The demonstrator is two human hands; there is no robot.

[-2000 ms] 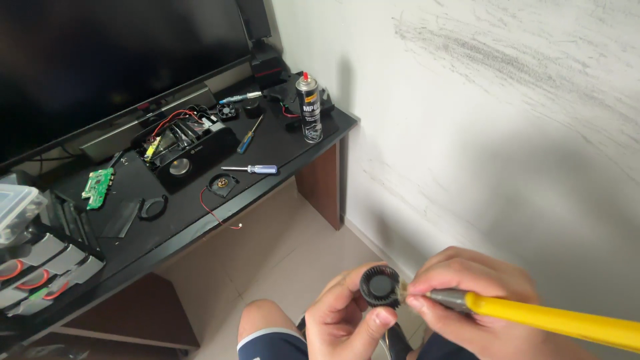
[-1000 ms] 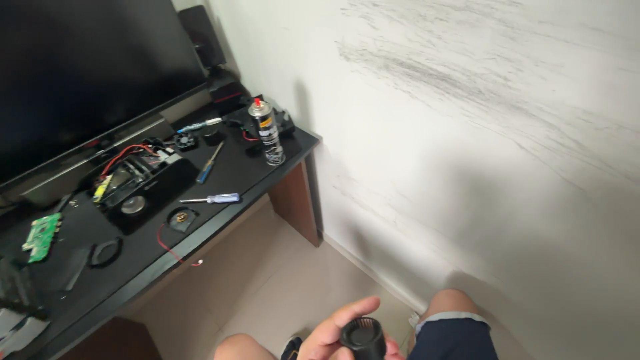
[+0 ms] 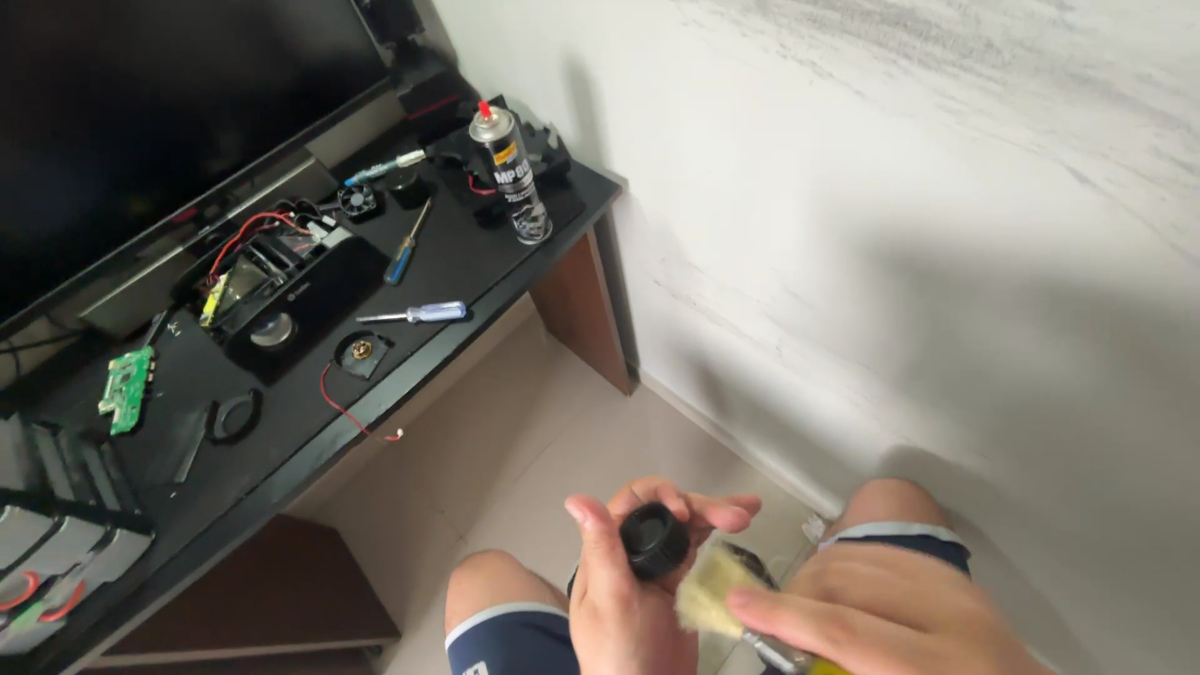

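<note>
My left hand (image 3: 619, 581) holds a black blower fan impeller (image 3: 654, 541) between the thumb and fingers, above my lap. Close to its right, my right hand (image 3: 891, 600) grips a paintbrush with pale bristles (image 3: 710, 591); its index finger lies against the bristles and part of the yellow handle shows below. The bristles are beside the left palm, apart from the impeller. On the desk, the open fan housing (image 3: 362, 352) trails a red wire over the front edge.
The black desk (image 3: 328, 450) holds an opened projector (image 3: 291, 300), two screwdrivers (image 3: 436, 312), a spray can (image 3: 511, 173), a green circuit board (image 3: 127, 389), a black ring (image 3: 234, 416) and a small fan (image 3: 356, 200). A monitor (image 3: 169, 122) stands behind; a wall (image 3: 844, 234) rises at right.
The right hand, barely visible one second ago, is back in view with the bristles beside the left hand. The impeller has stayed in the left hand.
</note>
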